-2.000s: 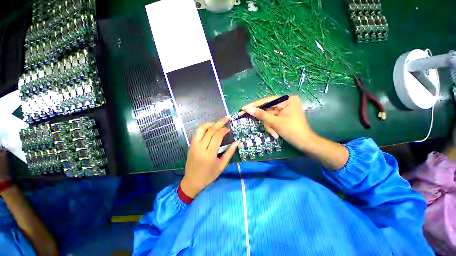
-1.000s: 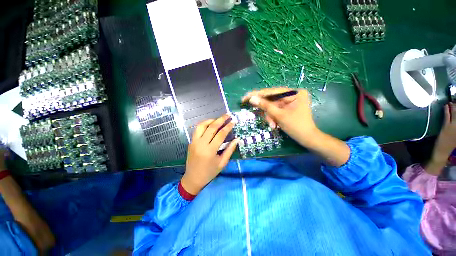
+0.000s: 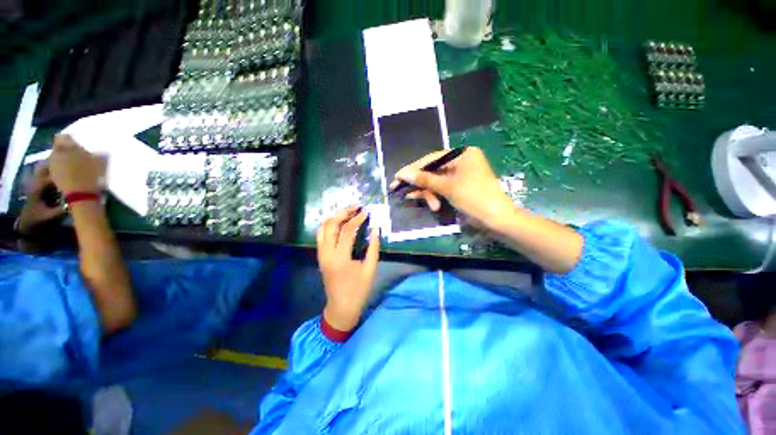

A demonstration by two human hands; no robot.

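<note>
The adhesive sheet lies on the green mat, white in its upper part and dark grey below. My right hand holds the thin black tweezers, tip down at the left part of the dark area. My left hand is at the sheet's lower left edge, thumb and fingers partly bent around something dark; whether it grips it I cannot tell. Parts of a circuit board panel show beside my right forearm, which hides the rest.
Finished or waiting panels lie in rows at left. A dark sheet, loose green wires, red-handled pliers, a small panel stack and a white fan base are right. Another person's hands are at far left.
The view has shifted left. My right hand with the tweezers has moved from the panel onto the dark part of the sheet. My left hand has moved off the panel to the sheet's left side.
</note>
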